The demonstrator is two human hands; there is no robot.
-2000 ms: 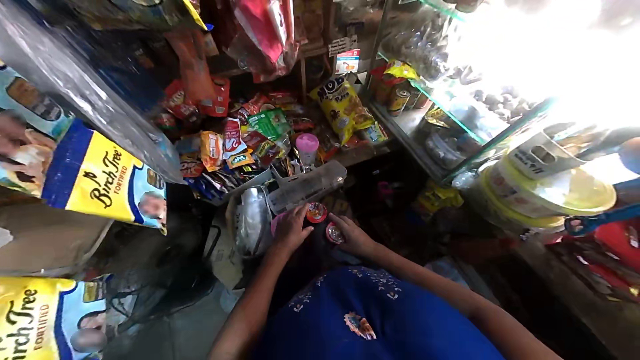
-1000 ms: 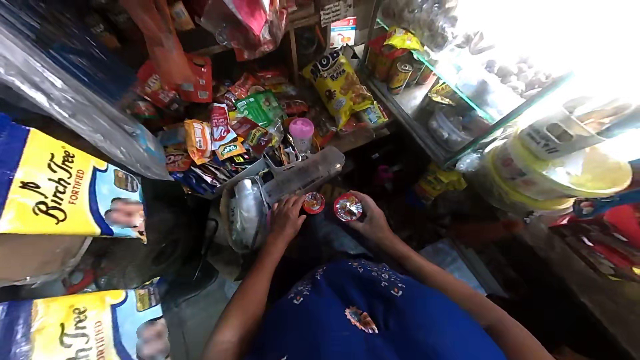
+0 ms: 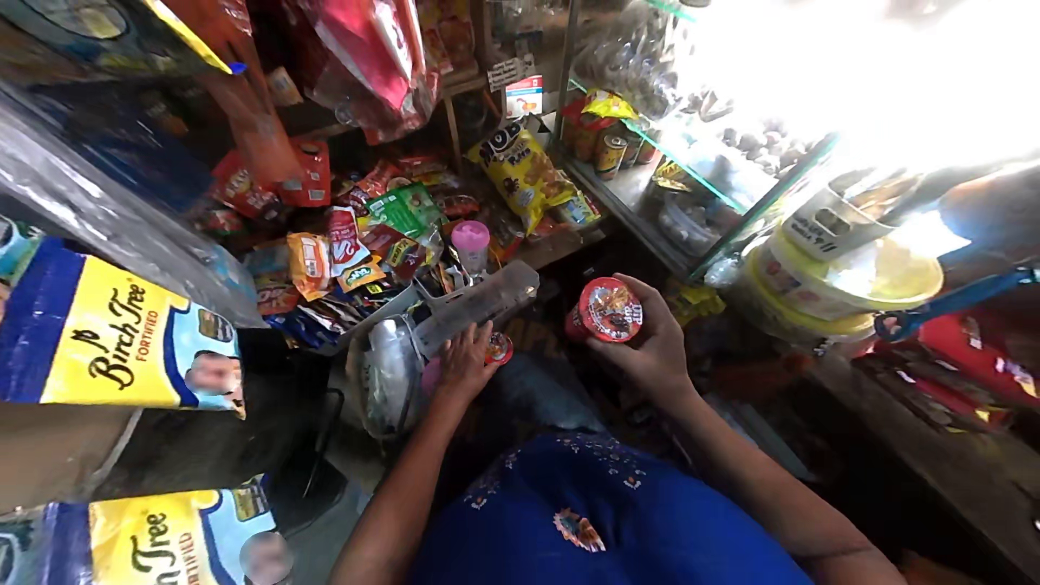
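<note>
My right hand grips a red instant-noodle cup with a printed foil lid, held up above my lap. Lower and to the left, my left hand rests with its fingers against a second red-rimmed cup, partly hidden by the fingers; whether it grips that cup I cannot tell. Just beyond my left fingers lies a long clear plastic container. Beside my left wrist stands a bag or bin holding clear plastic.
Snack packets and a pink-lidded tub crowd the shelf ahead. A glass case stands at the right, with stacked yellow-lidded tubs beside it. Milk powder packs hang at the left; red plastic bags hang above.
My right hand has lifted its cup and moved it to the right, away from the left hand. Earlier both hands and both cups were close together.
</note>
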